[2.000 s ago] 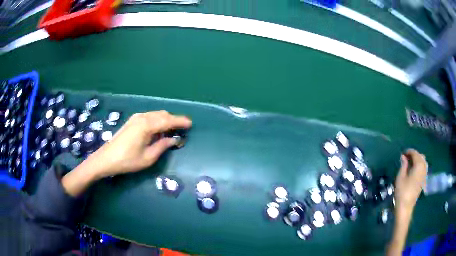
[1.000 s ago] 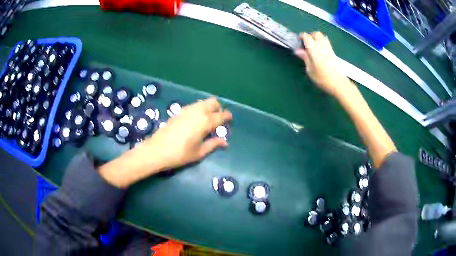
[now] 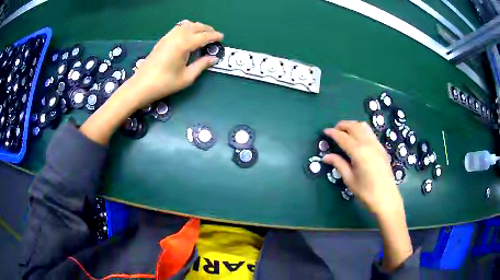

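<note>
A silver-white fixture strip (image 3: pixel 272 69) with round seats lies on the green bench in front of me. My left hand (image 3: pixel 178 57) holds a black speaker unit (image 3: pixel 214 50) between thumb and fingers at the strip's left end; whether it is seated cannot be told. Three seats to its right show empty. My right hand (image 3: pixel 359 158) is over the near edge of the right heap, with thumb and fingers around a black disc (image 3: pixel 324 145); whether it grips it is unclear. More discs lie in a left heap (image 3: pixel 78 97) and a few in the middle (image 3: pixel 242 136).
A blue parts bin (image 3: pixel 28 104) crowded with discs stands at far left. At right are a thin pale-green stick (image 3: pixel 445 147), a translucent squeeze bottle (image 3: pixel 480 161), a dark loaded strip (image 3: pixel 469 102) and a metal machine frame (image 3: pixel 476 42). Blue stools show below the bench.
The fixture strip has come from the far white line to the near bench. My right hand has let it go and moved down to the right heap. My left hand has moved to the strip with a disc.
</note>
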